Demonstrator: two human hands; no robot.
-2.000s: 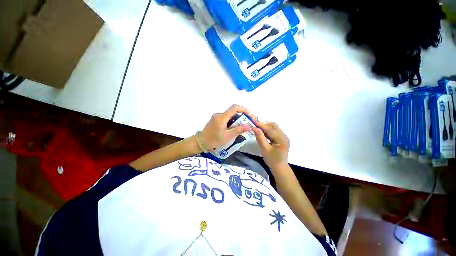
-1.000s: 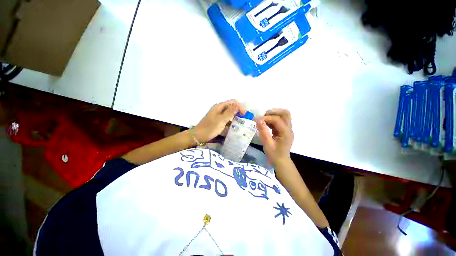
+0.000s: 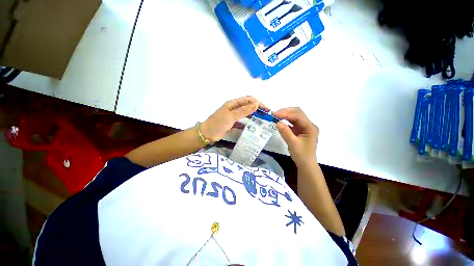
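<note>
A slim retail box (image 3: 253, 139) is held near my lap at the table's front edge, its white small-print back facing up. A dark blue end shows at its top, between my fingertips. My left hand (image 3: 229, 119) grips the box's upper left corner. My right hand (image 3: 300, 134) pinches its upper right corner with thumb and finger. The inside of the box is hidden.
A loose stack of blue-and-white boxes (image 3: 283, 45) lies at the table's far middle. A row of upright boxes (image 3: 446, 120) stands at the right. A black cable heap (image 3: 427, 32) lies far right. A brown carton (image 3: 49, 36) is far left on the white table (image 3: 171, 67).
The box has turned from its picture face to its printed back. My right hand, off the box's corner a second ago, now pinches it. The view has shifted slightly.
</note>
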